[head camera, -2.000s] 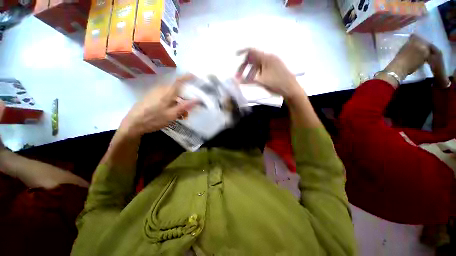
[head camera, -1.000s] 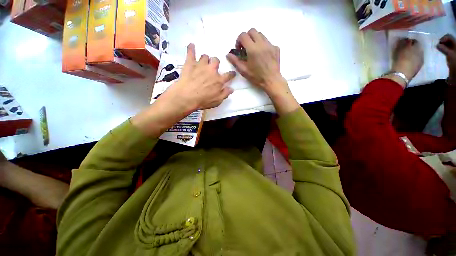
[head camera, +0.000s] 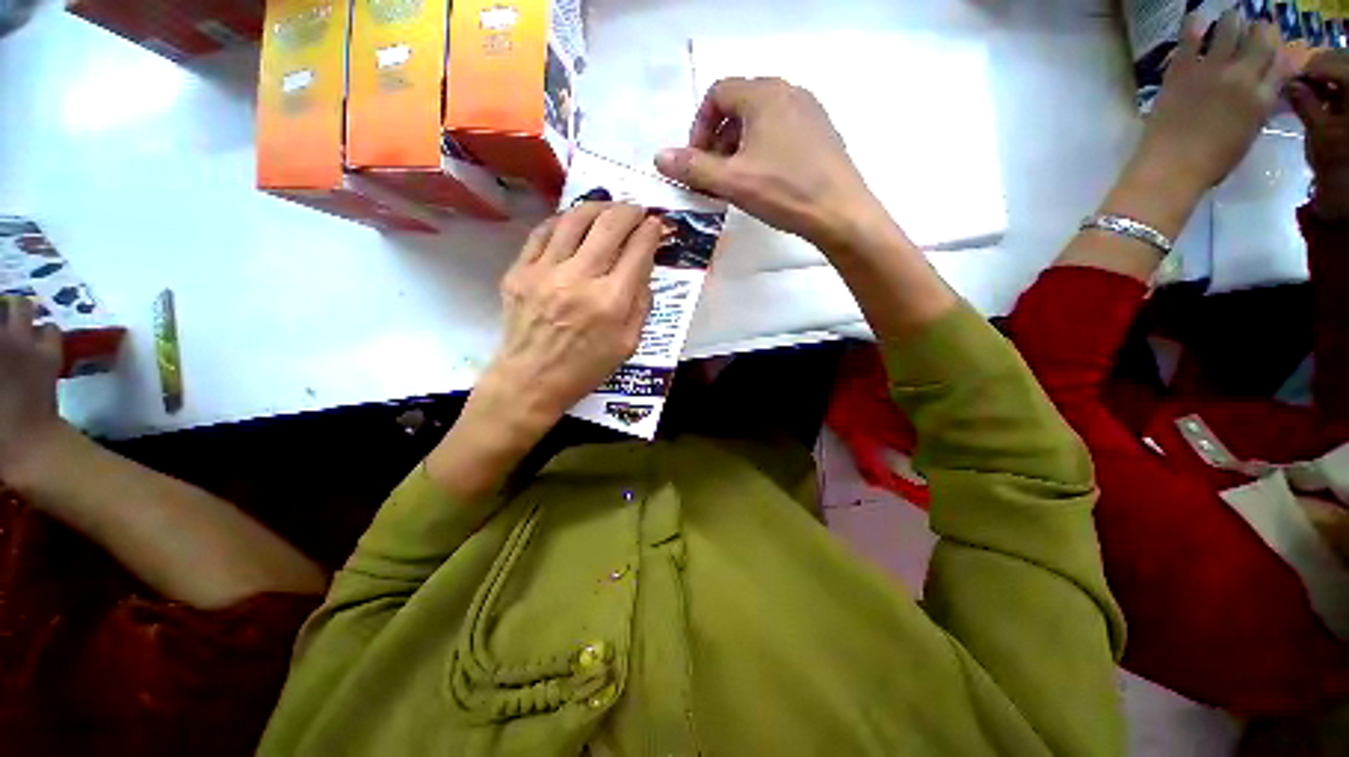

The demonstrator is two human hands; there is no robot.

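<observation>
A retail box (head camera: 673, 311), white with dark pictures and text, lies at the table's front edge, its near end over the edge. My left hand (head camera: 580, 296) lies on the box with its fingers bent over it, holding it. My right hand (head camera: 762, 155) is above the box's far end, thumb and index finger pinched together; whether a small sticker is between them cannot be told. White sheets (head camera: 873, 133) lie on the table right of the box.
Three orange boxes (head camera: 397, 89) stand side by side at the back left. A thin yellow-green stick (head camera: 167, 351) lies at the left. A person's hand touches a box (head camera: 89, 349) at far left. At right, a person in red (head camera: 1102, 340) handles boxes at the back.
My left hand has moved onto the box, which now lies more squarely before me. My right hand has moved from the sheets to the box's far end. The neighbour's hands at right moved up to the boxes.
</observation>
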